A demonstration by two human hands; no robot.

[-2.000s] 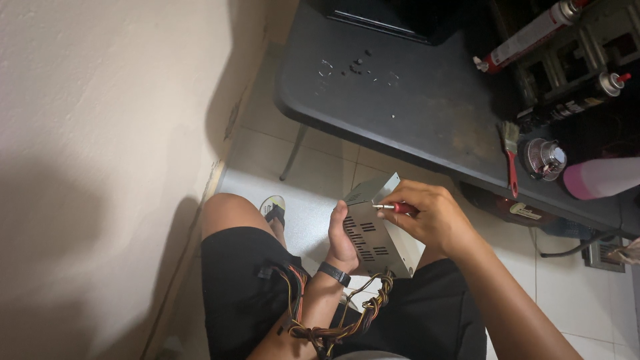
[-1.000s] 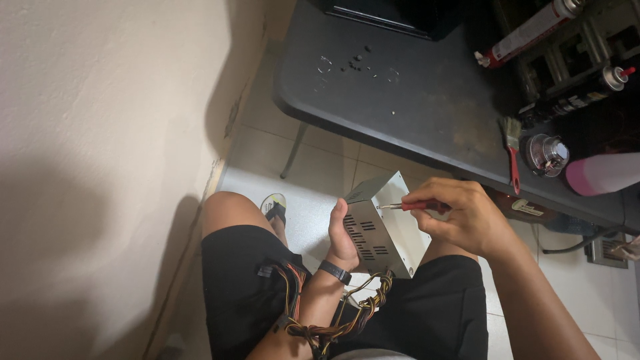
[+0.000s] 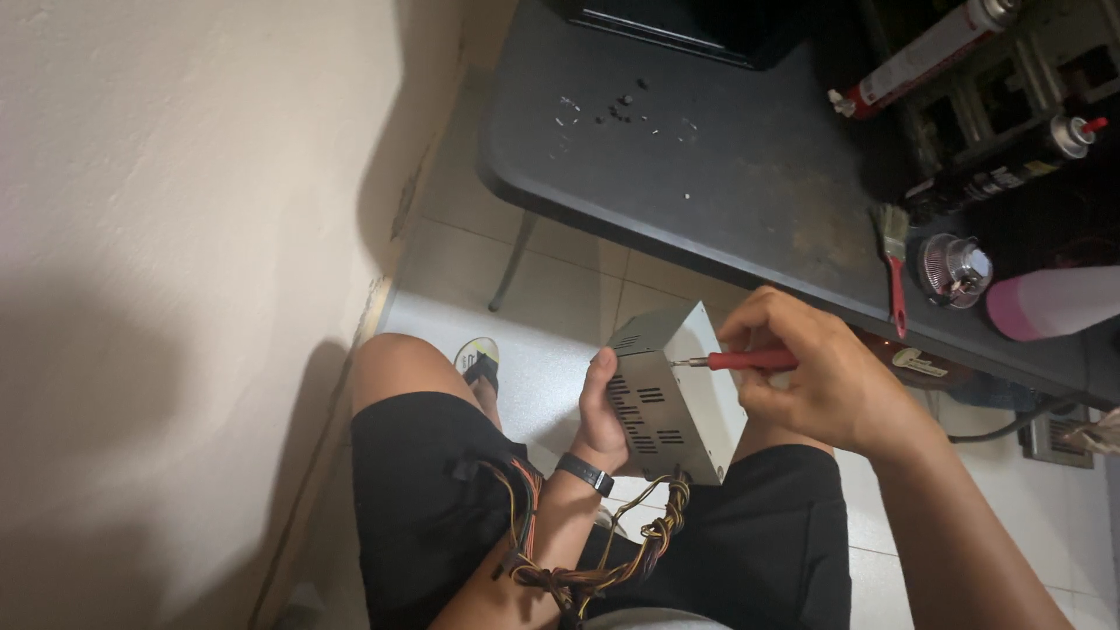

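My left hand (image 3: 604, 416) grips the left side of a grey metal computer power supply unit (image 3: 669, 402) with vent slots, held tilted above my lap. A bundle of yellow, black and red cables (image 3: 665, 525) leaves its lower end and lies across my left forearm. In my right hand (image 3: 805, 367) is a screwdriver with a red handle (image 3: 751, 360). Its metal tip is at the casing's upper edge; whether it sits in a screw is too small to tell.
On the dark table (image 3: 717, 210) are small dark screws (image 3: 619, 109), a red-handled brush (image 3: 894, 262), a CPU cooler (image 3: 955, 269), a bottle of pink liquid (image 3: 1050, 302) and two spray cans (image 3: 927, 57). A wall (image 3: 192, 262) stands at the left.
The casing is turned slightly compared with two seconds ago, showing more of its pale right face. My right hand has shifted a little on the screwdriver, and more of the red handle shows.
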